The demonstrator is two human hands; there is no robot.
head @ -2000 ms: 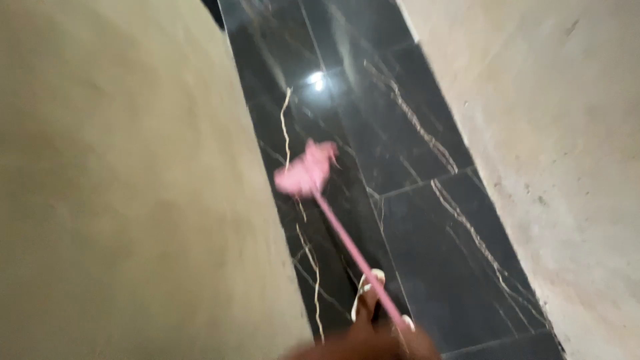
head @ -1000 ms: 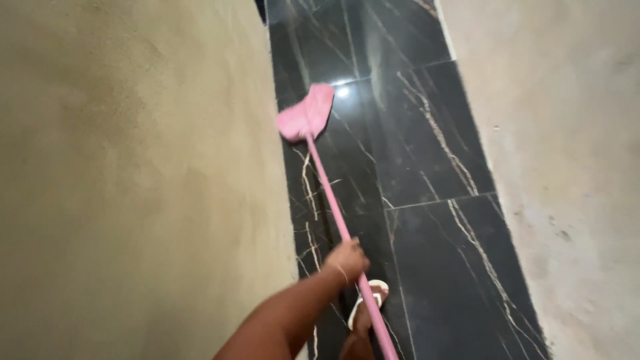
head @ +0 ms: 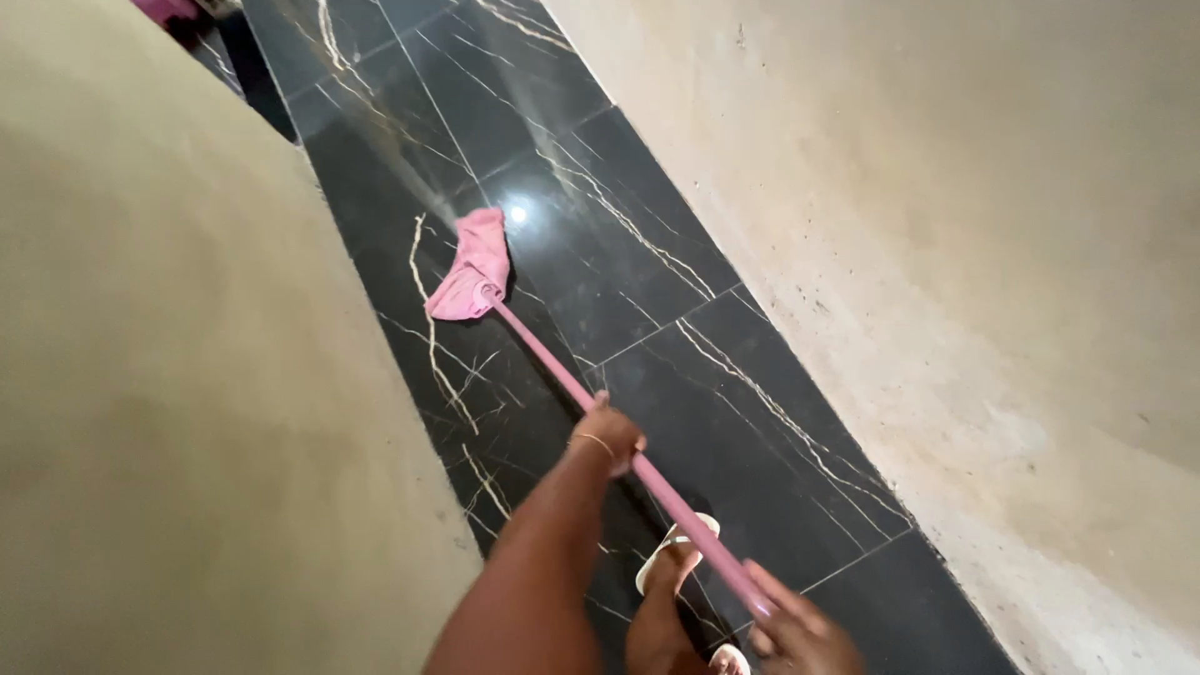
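Observation:
My left hand point(head: 609, 439), with a thin bracelet at the wrist, is closed around the middle of a pink pole point(head: 544, 354). Lower down, near the pole's upper end, my right hand point(head: 797, 623) grips it too. At the far end of the pole a pink cloth point(head: 478, 267) is bunched over the head and lies on the black marble-patterned tile floor point(head: 656, 403). What the cloth covers is hidden.
Plastered walls stand close on the left point(head: 187, 375) and right point(head: 891, 234) of the narrow floor. A white sandal point(head: 652, 562) on a foot is below the pole. A dark opening with something pink point(head: 169, 11) shows at the upper left.
My right hand has come into view on the pole. The view has shifted, and the opening at the upper left shows more. My left hand stays on the pole.

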